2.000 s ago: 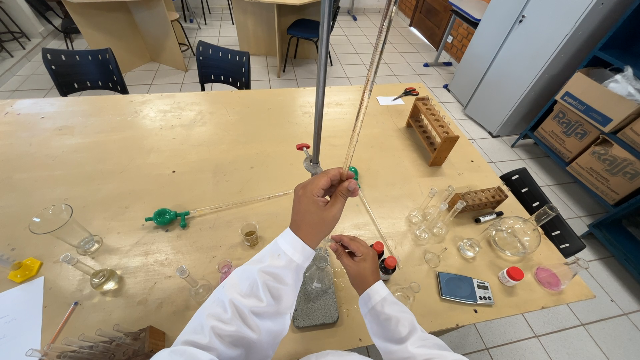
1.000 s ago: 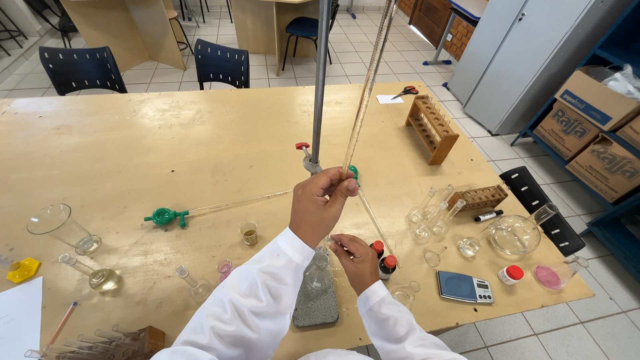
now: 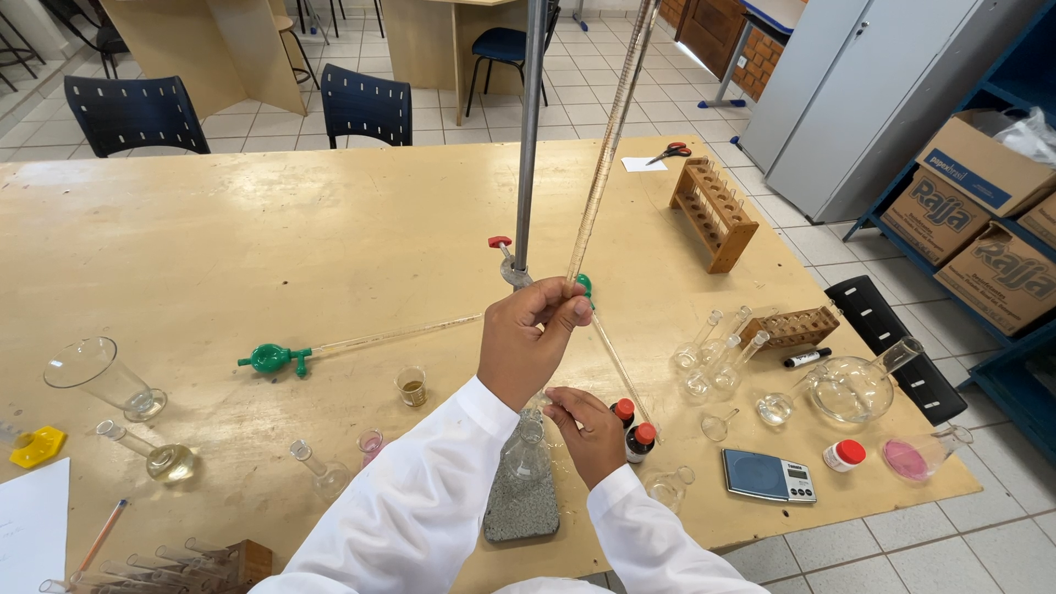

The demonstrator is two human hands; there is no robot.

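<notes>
My left hand (image 3: 528, 334) grips a long graduated glass burette (image 3: 606, 157) near its lower part; the tube rises tilted to the right of a metal stand rod (image 3: 530, 132). Just below, my right hand (image 3: 590, 429) has its thumb and fingertips together at what looks like the burette's lower end, partly hidden by my hands. Under them a glass Erlenmeyer flask (image 3: 526, 458) stands on the grey stand base (image 3: 521, 507). A clamp holder with a red screw (image 3: 500, 242) sits on the rod. Beside my right hand are dark bottles with red caps (image 3: 641, 437).
A pipette with a green bulb (image 3: 271, 358) lies at left, near a small beaker (image 3: 411, 387). Volumetric flasks (image 3: 726, 367), a digital scale (image 3: 767, 476) and a round flask (image 3: 851, 389) are at right. Wooden test-tube racks (image 3: 716, 216) stand behind and at the lower left.
</notes>
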